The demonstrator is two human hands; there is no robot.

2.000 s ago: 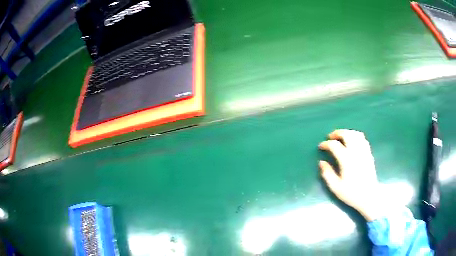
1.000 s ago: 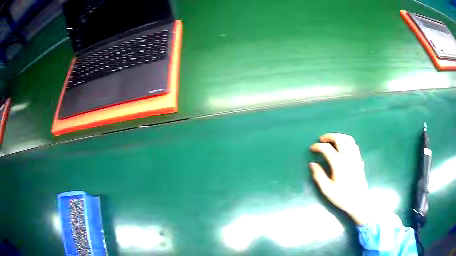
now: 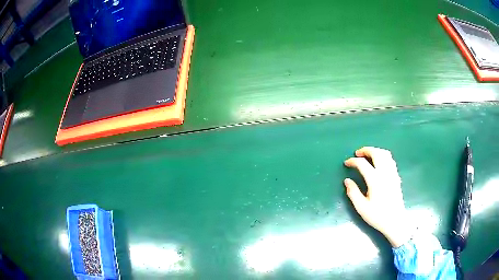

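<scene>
My right hand (image 3: pixel 379 191) rests on the glossy green worktop (image 3: pixel 219 186) at the right, fingers apart and curved, holding nothing. A blue sleeve covers the wrist. My left hand is not in view. The black electric screwdriver (image 3: pixel 465 197) lies to the right of my right hand, not touching it, with its thin tip pointing away from me and its cord at the near end. The blue screw tray (image 3: pixel 107 240), holding many small dark screws, stands at the lower left.
Beyond a seam, an open laptop (image 3: pixel 123 87) with a lit dark-blue screen lies on an orange-red foam pad (image 3: pixel 126 127) at the upper left. Another grey laptop (image 3: pixel 480 44) lies on a pad at the upper right. A pad edge (image 3: pixel 5 128) shows at the far left.
The view has shifted somewhat from two seconds ago. The open laptop's screen went from white lettering to dark, and now shows blue. My right hand keeps nearly the same pose on the worktop.
</scene>
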